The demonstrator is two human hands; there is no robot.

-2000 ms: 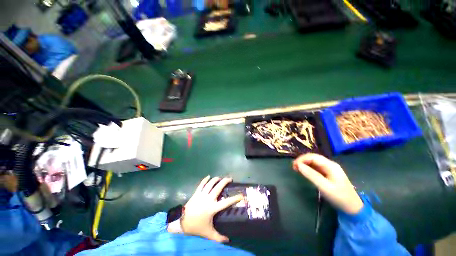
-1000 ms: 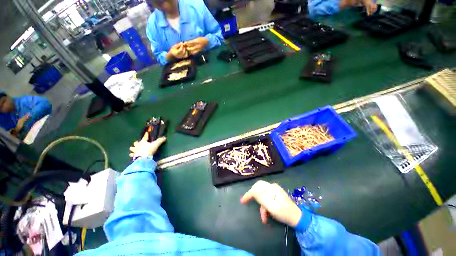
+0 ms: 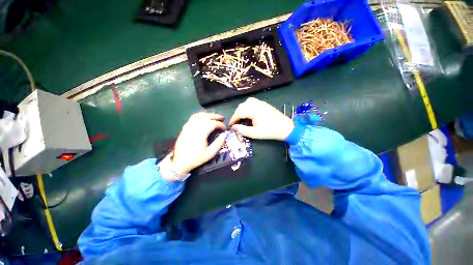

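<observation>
An open phone body (image 3: 237,148) with a shiny, speckled area at its right end lies on the mat in front of me. My left hand (image 3: 197,142) lies over its left part, thumb and fingers bent in. My right hand (image 3: 261,121) is at its upper edge, thumb and forefinger close together. The fingertips of both hands nearly meet there. They hide whatever may be between them, so I cannot tell if they hold a small part. Thin tweezers (image 3: 286,150) lie partly under my right wrist.
A black foam tray (image 3: 205,94) of loose pale strips lies beyond my hands, beside a blue bin (image 3: 364,44) of tan strips. Blue scraps (image 3: 309,107) lie by my right cuff. A control box (image 3: 57,132) stands left, clear bags (image 3: 415,41) far right. Another phone (image 3: 155,6) lies beyond the raised edge.
My left hand has come back from a phone beyond the raised edge to the phone body before me. My right hand has moved to meet it. The view has tilted down.
</observation>
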